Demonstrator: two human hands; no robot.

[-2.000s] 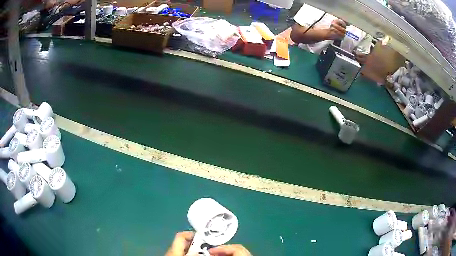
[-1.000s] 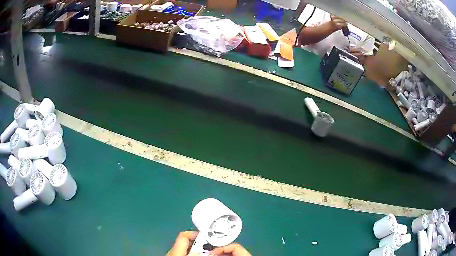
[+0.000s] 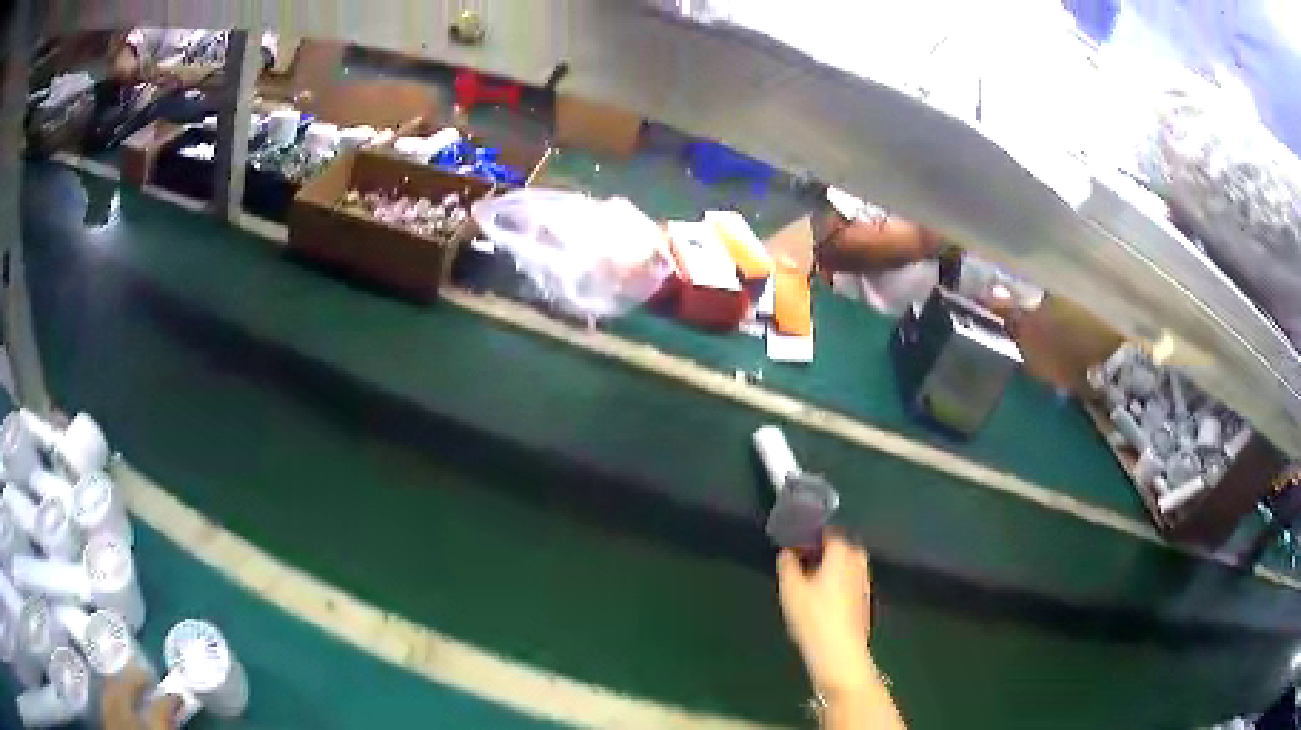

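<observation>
A white fan body [image 3: 802, 511] lies on the green conveyor, its slim handle pointing up and left. My right hand [image 3: 830, 592] reaches over the belt with its fingertips gripping the lower side of the drum-shaped head. My left hand [image 3: 131, 702] is at the bottom left, partly cut off by the lower edge and blurred. Its fingers are on the handle of another fan body [image 3: 200, 662], which stands with its round slotted face up at the right side of the pile of white fan bodies [image 3: 54, 578].
A pale worn strip [image 3: 343, 616] edges the conveyor. Across it are a cardboard box of small parts [image 3: 374, 225], a clear plastic bag [image 3: 578, 257], orange and white packets [image 3: 709, 271], a dark box-shaped device [image 3: 959, 364], a carton of fan bodies [image 3: 1170, 442] and a person's arm [image 3: 878, 243].
My view has tilted up and left. The fan body from between my hands now appears at the left pile with my left hand. My right hand has reached out to the fan on the belt.
</observation>
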